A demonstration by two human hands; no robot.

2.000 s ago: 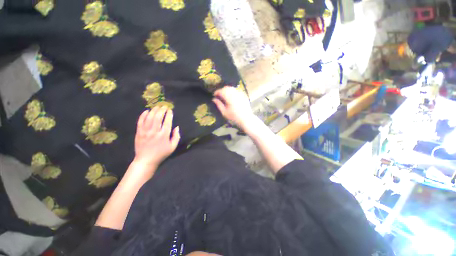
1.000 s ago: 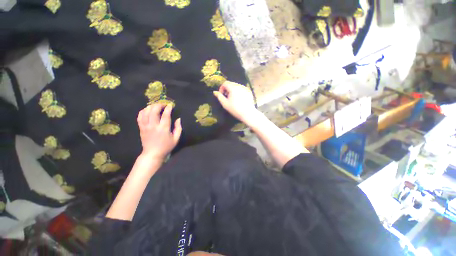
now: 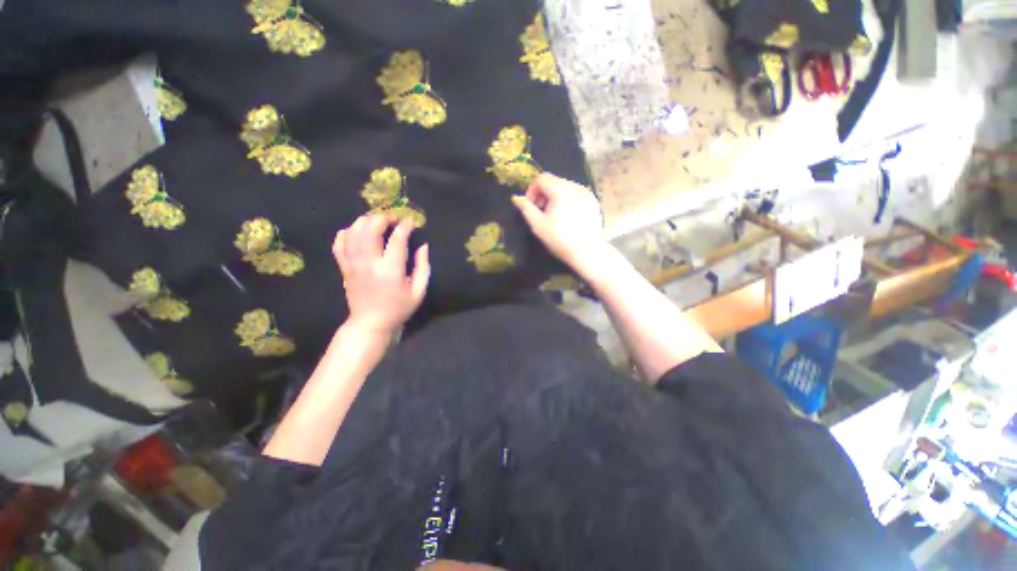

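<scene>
Black fabric with gold butterfly motifs (image 3: 335,128) covers the table at left and centre. My left hand (image 3: 381,268) lies palm down on it, fingertips bent over a motif, thumb apart. My right hand (image 3: 563,221) is at the fabric's right part, thumb and index finger together below a motif; whether something small is between them cannot be told. A short white chalk mark (image 3: 232,278) shows on the cloth left of my left hand.
Red-handled scissors (image 3: 825,76) lie at the upper right by a heap of the same fabric (image 3: 797,25). A grey bar (image 3: 917,39) lies beyond. The worn table surface (image 3: 703,134) holds dark scraps. Below its edge are a wooden frame (image 3: 725,312) and a blue crate (image 3: 794,363).
The view has shifted, so the cloth and both hands appear further right. Both hands stay at about the same places on the fabric, with small finger movement.
</scene>
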